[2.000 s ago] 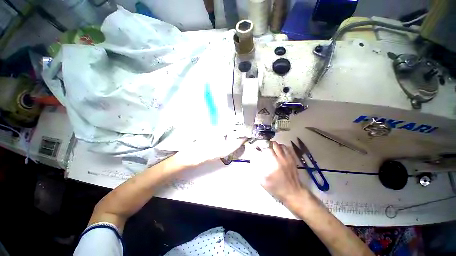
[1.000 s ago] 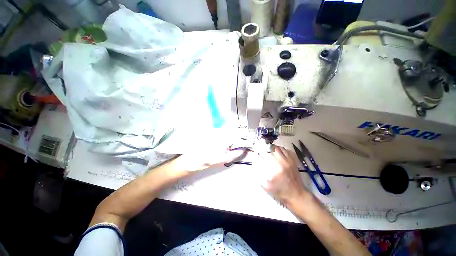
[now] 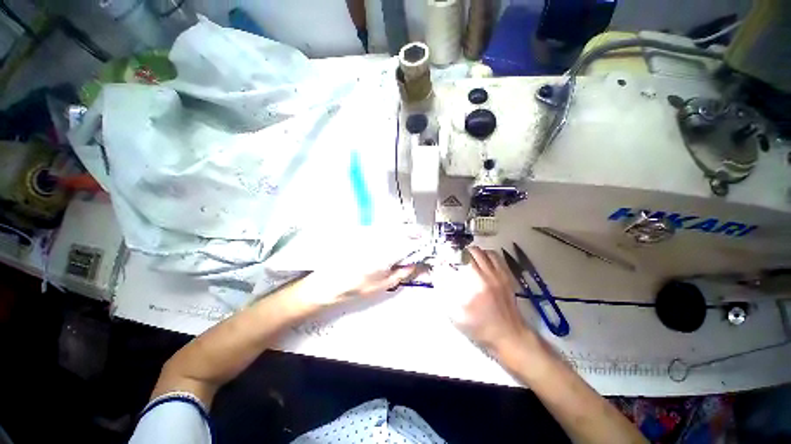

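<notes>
The pale printed cloth (image 3: pixel 234 147) lies crumpled over the left of the machine table and runs to the needle area. The presser foot (image 3: pixel 454 234) of the sewing machine (image 3: pixel 624 147) is just beyond my fingertips. My left hand (image 3: pixel 377 282) lies flat left of the foot, fingertips at the cloth edge. My right hand (image 3: pixel 486 299) is bent right in front of the foot, fingertips at the work. Glare washes out what lies under both hands, so any grip is unclear. A turquoise strip (image 3: pixel 361 189) lies left of the needle.
Blue-handled snips (image 3: pixel 539 295) and a thin metal stick (image 3: pixel 583 246) lie right of my right hand. Thread cones (image 3: pixel 444 33) stand behind the machine. A ruler runs along the table's front edge (image 3: pixel 598 368). A yellowish machine (image 3: pixel 33 182) is far left.
My left fingertips have drawn slightly down and left from the foot compared with the oldest frame. The right hand stays nearly in place. The view has shifted slightly.
</notes>
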